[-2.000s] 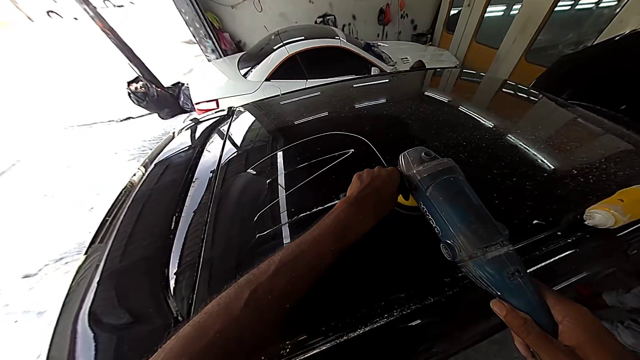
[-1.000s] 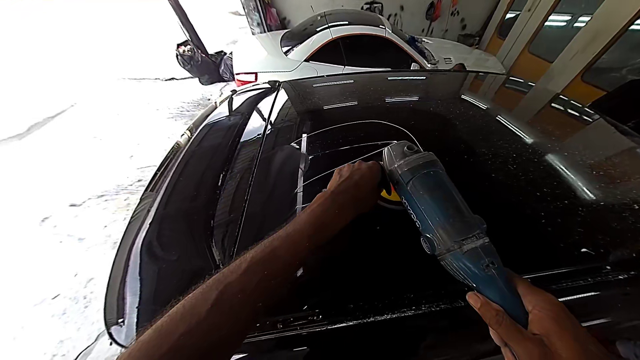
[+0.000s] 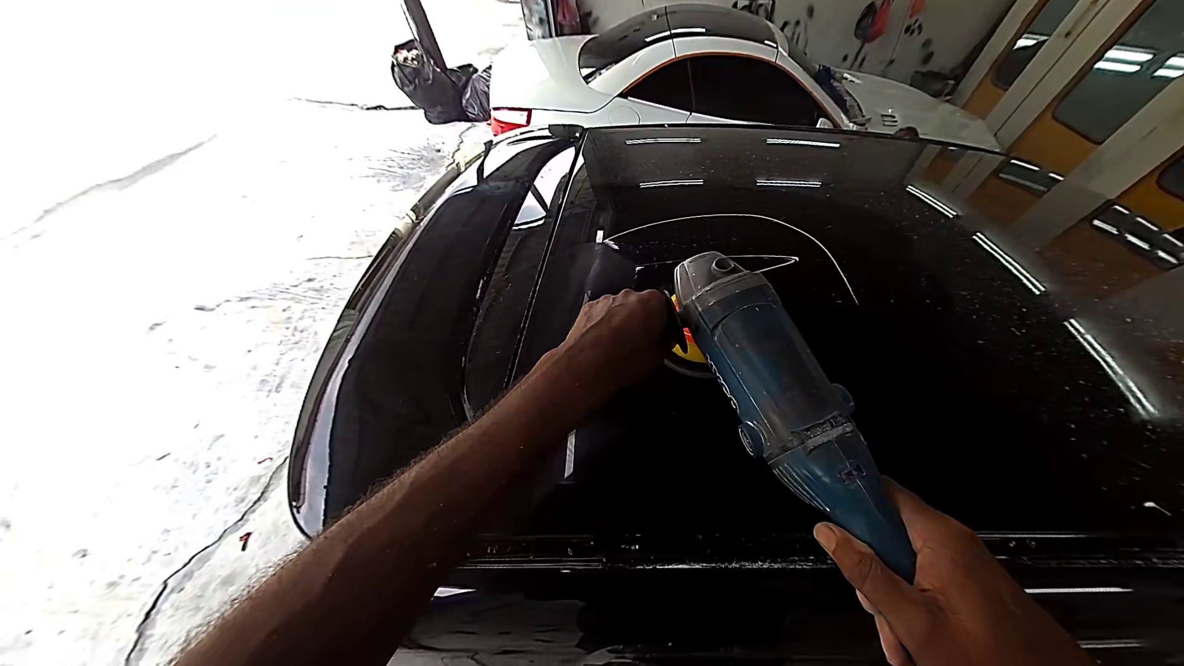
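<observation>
A blue rotary polisher [image 3: 777, 370] with a grey head lies at a slant over a glossy black car roof [image 3: 925, 370]. Around the rear end of its body my right hand [image 3: 934, 573] is closed. My left hand [image 3: 624, 328] grips the side handle by the head; the handle itself is mostly hidden. Under the head shows part of a yellow and red pad [image 3: 686, 344], at the roof surface. Thin white lines of compound [image 3: 740, 217] curve over the roof beyond the head, one of them a wide arc.
A white car [image 3: 555, 74] stands behind the black one. Black plastic bags [image 3: 430, 83] lie by a post at the upper left. Cracked pale floor [image 3: 139, 324] runs along the left. Yellow panels with windows [image 3: 1054, 111] line the right, and their reflections fall on the roof.
The polisher has swung to a spot over the nearer part of the white lines, and fewer zigzag strokes show than before. Both hands have stayed on it. The view has shifted.
</observation>
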